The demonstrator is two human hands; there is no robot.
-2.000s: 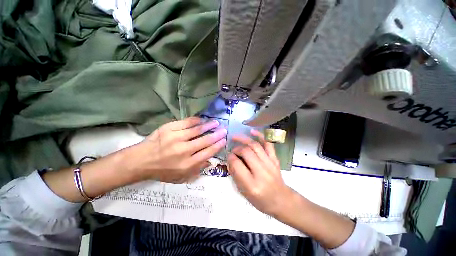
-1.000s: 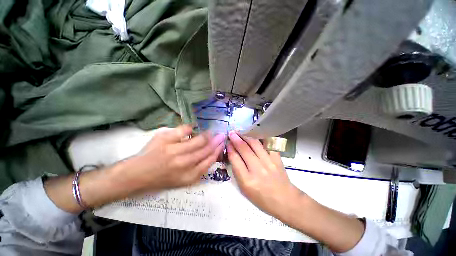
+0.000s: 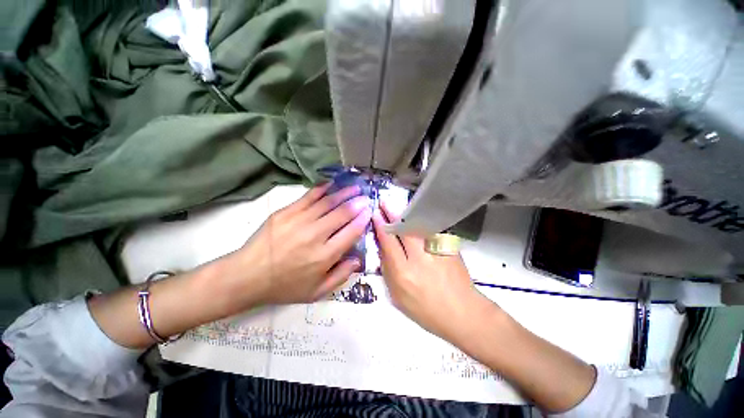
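The main garment piece [image 3: 188, 155], a loose heap of green cloth, lies left of the needle and runs under the machine head. My left hand [image 3: 302, 245] lies flat with spread fingers, its fingertips on the cloth just left of the presser foot and needle [image 3: 375, 186]. My right hand [image 3: 424, 273] is close in front of the needle, index finger stretched towards it, fingertips at the cloth edge. A bit of green panel [image 3: 471, 222] shows right of my right hand. The seam edge is mostly hidden by my fingers and bright light.
The white sewing machine head [image 3: 538, 98] hangs over the work. A yellowish-capped part [image 3: 442, 243] touches the view of my right hand. A phone [image 3: 564, 245] and thread snips [image 3: 641, 326] lie right. Green panels [image 3: 711, 351] hang at the right table edge. A white tie [image 3: 194, 41] bunches the heap.
The garment edge has moved away from me under the machine head, and less panel shows at the right. My left hand has spread flat beside the needle. My right hand stays in front of it.
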